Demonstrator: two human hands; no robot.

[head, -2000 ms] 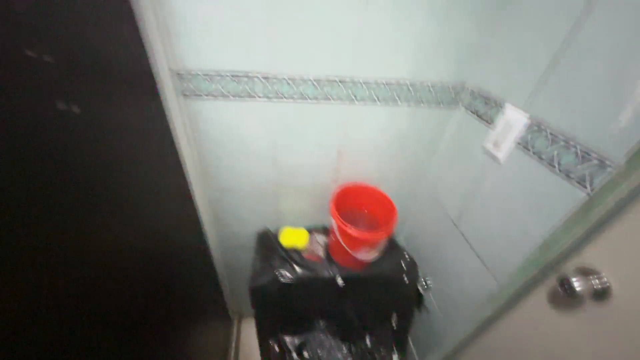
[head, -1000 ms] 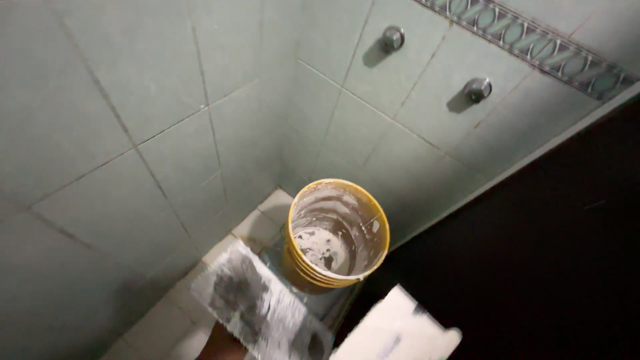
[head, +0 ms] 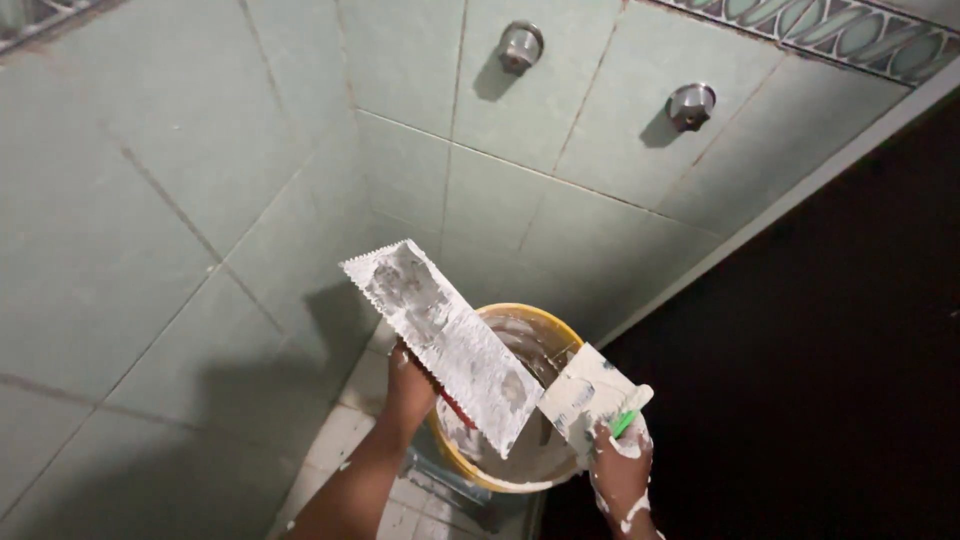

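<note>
My left hand (head: pixel 411 382) grips the red handle of a notched trowel (head: pixel 450 330), its steel blade smeared with white paste and tilted over a yellow bucket (head: pixel 529 307). In my right hand (head: pixel 624 450), spattered with the same paste, is a putty knife (head: pixel 589 394) with a green handle and a coated blade. The knife's blade edge meets or nearly meets the trowel's lower right end above the bucket's mouth. White paste (head: pixel 540 454) lies inside the bucket, partly hidden by both tools.
Pale green wall tiles (head: pixel 405 165) meet in a corner behind the bucket. Two metal valve knobs (head: pixel 520 46) stick out from the wall. At the right is a dark surface (head: pixel 810 337), perhaps a door. Light floor tiles (head: pixel 341 431) show beside a greyish object (head: pixel 442 476) under the bucket.
The view has swung from a red bucket on black plastic to the yellow bucket. Since one second ago, both tools have risen over its mouth and come together.
</note>
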